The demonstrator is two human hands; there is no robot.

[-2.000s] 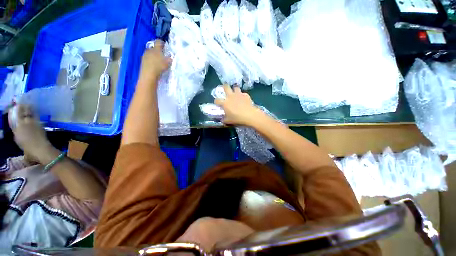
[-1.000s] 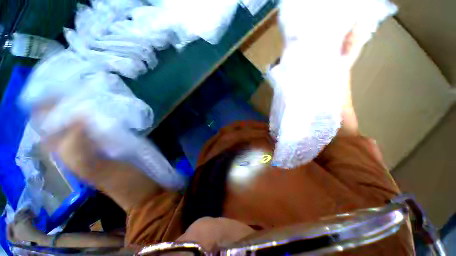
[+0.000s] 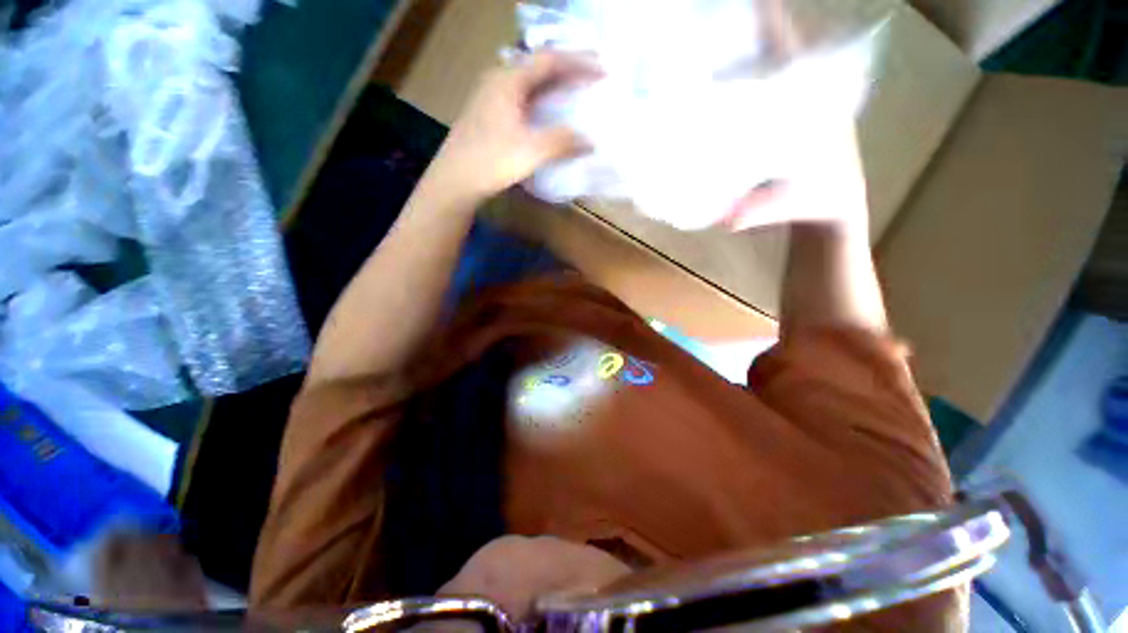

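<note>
A bright white, overexposed bundle (image 3: 674,118), which looks like bagged cables, is between my two hands above the open carton (image 3: 990,235). My left hand (image 3: 532,130) grips the bundle's left side, fingers curled on it. My right hand (image 3: 804,186) is on its right side, washed out by glare, with only the thumb side and wrist clear. The number of bags in the bundle cannot be told. More bagged cables (image 3: 161,111) lie on the green bench at the left, with clear bubble tails hanging toward its edge.
The green bench top (image 3: 291,74) runs along the upper left. A blue plastic tote (image 3: 74,476) is at the lower left, with another person's blurred hand (image 3: 149,569) beside it. The carton's flaps spread to the right. A pale surface lies at the far right.
The view has turned toward the carton. My left hand has moved from the bench-side bags onto the white bundle, where both hands now are. The bundle is higher, over the carton.
</note>
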